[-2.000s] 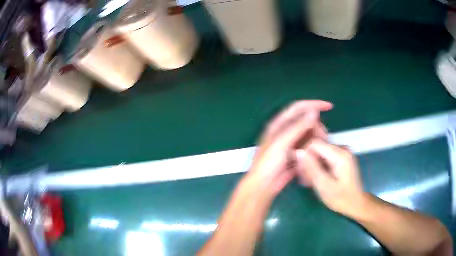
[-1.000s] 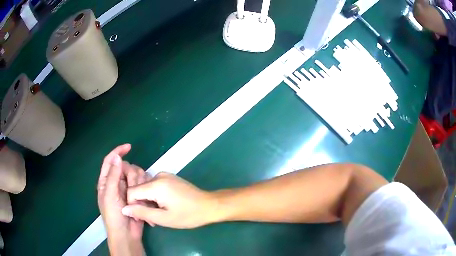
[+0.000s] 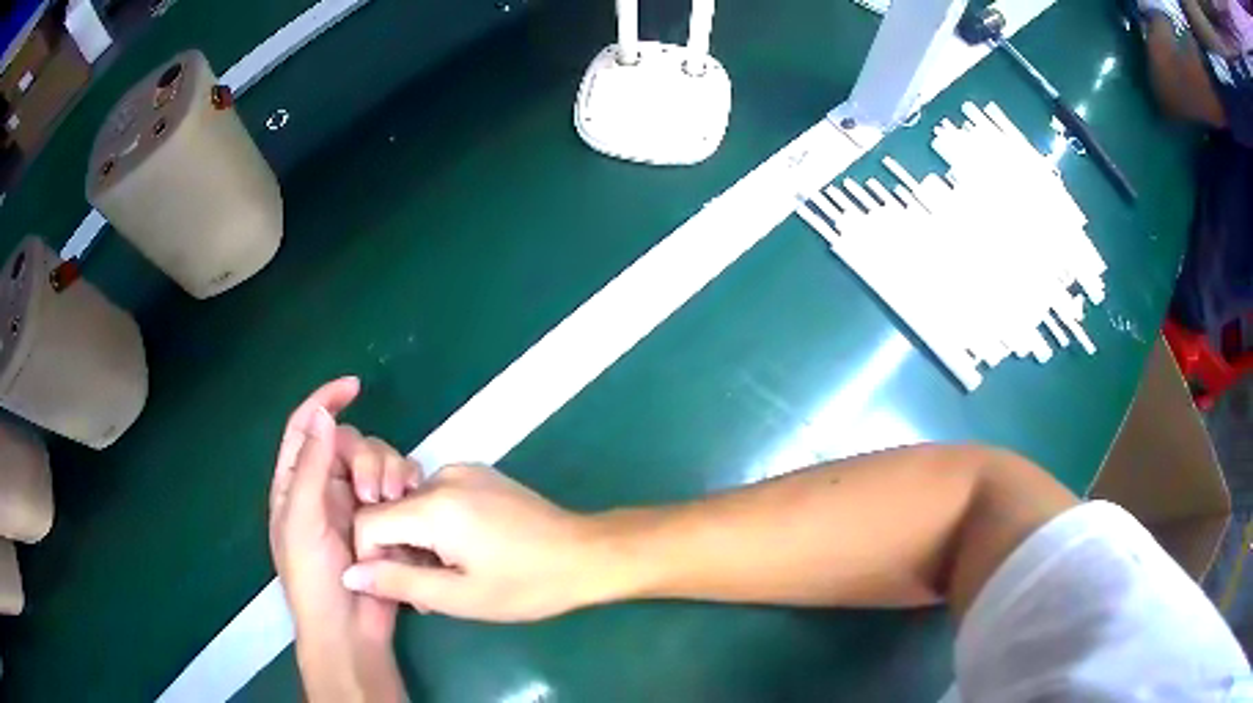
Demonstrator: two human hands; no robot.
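Note:
My left hand [image 3: 323,529] is at the lower left, palm turned up and towards the right, with its fingers partly curled. My right hand [image 3: 481,543] lies against the left palm, its thumb and fingers pressed into it. No part shows between the hands; whether something small is held there is hidden. An off-white lid [image 3: 654,105] with two white tubes pointing up stands on the green bench at the top middle, apart from the hands.
Several beige lidded bodies [image 3: 193,192] stand in a row along the left. Thin white rods [image 3: 969,240] lie in a flat pile at the right, beside a long black tool [image 3: 1072,121]. A grey upright [image 3: 900,62], a cardboard box [image 3: 1168,453] and another person's arm [image 3: 1184,62] are also there.
The view has swung right since two seconds ago, bringing the lid, rods and upright into sight. The hands remain together; over the last second their pose barely differs.

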